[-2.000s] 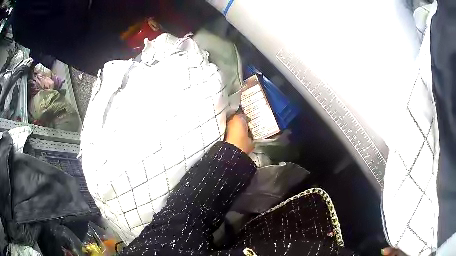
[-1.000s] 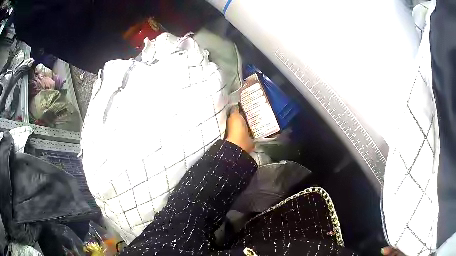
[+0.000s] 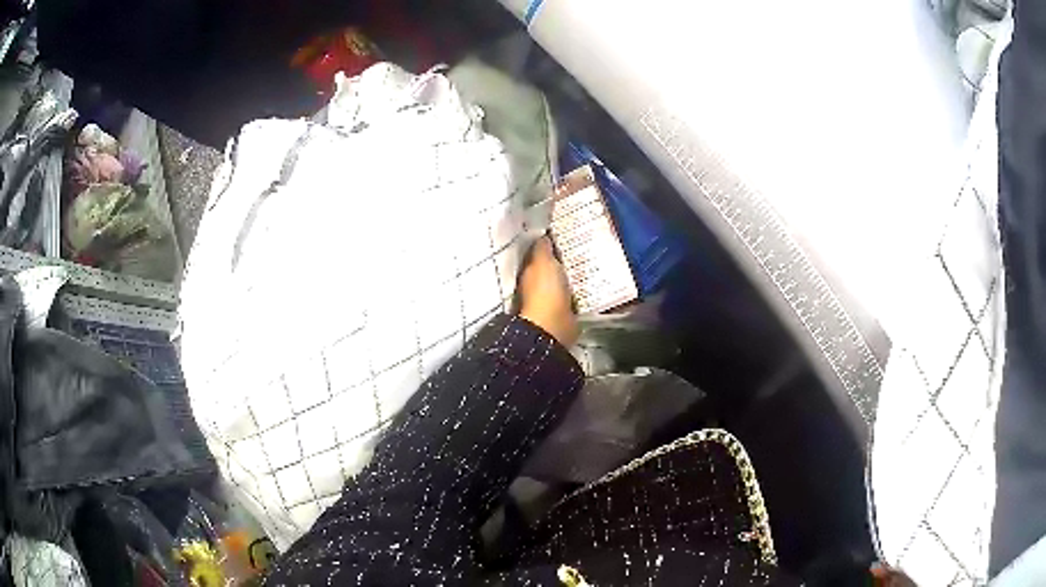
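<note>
A big white quilted lining bundle [image 3: 344,298] with dark diamond stitch lines fills the space left of the table. My left hand [image 3: 546,292], in a black white-flecked sleeve, is at its right edge, beside a pale printed card [image 3: 593,247]; its fingertips are hidden, so its grip is unclear. More quilted lining [image 3: 946,378] hangs over the table at right, next to dark shell cloth [image 3: 1027,287]. Only a small blurred piece of my right hand [image 3: 886,576] shows at the bottom edge, by the lining's lower end.
The white table [image 3: 791,161] has a ruler-like strip along its curved edge. A blue tray [image 3: 645,235] is below it, behind the card. Dark cloth [image 3: 98,413] and a crate [image 3: 138,355] are at left. A red object [image 3: 333,57] is at the top.
The view has shifted slightly. My left hand stays beside the bundle and card. The dark cloth at left sits a little differently in the picture.
</note>
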